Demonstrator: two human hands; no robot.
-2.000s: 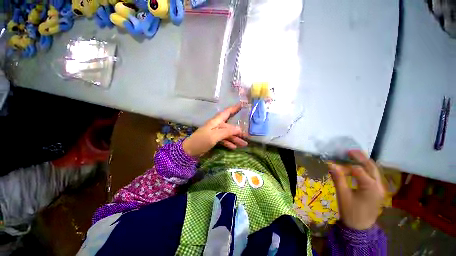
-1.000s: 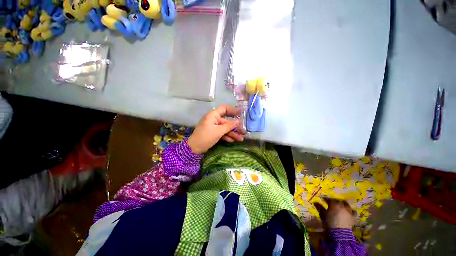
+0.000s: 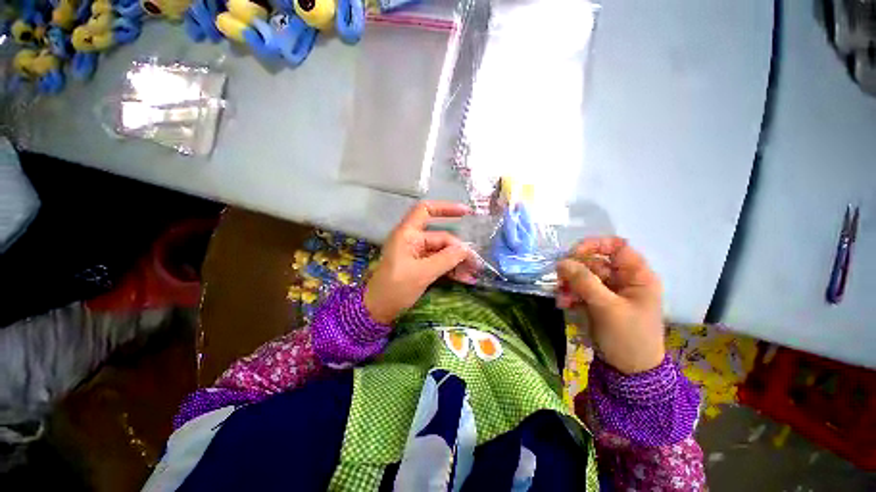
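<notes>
A yellow-and-blue plush item (image 3: 519, 235) lies inside a clear bag at the table's front edge, its yellow end pointing away from me and its blue band near me. My left hand (image 3: 415, 261) pinches the bag's left near corner between thumb and fingers. My right hand (image 3: 615, 300) pinches the bag's right near edge. The bag's near edge looks drawn between both hands; whether it is sealed cannot be told. The working stack of bags (image 3: 533, 96) lies just beyond, white with glare.
A second bag stack (image 3: 399, 110) lies left of the working stack. A small bag packet (image 3: 173, 108) is at far left. Plush items (image 3: 279, 29) line the far side. Thread snips (image 3: 842, 258) lie at right. A carton (image 3: 252, 279) with plush items stands by my lap, a red crate (image 3: 812, 399) below right.
My right hand has come up from below the table's edge to the bag's right side and grips it. My left hand stays at the bag's left corner.
</notes>
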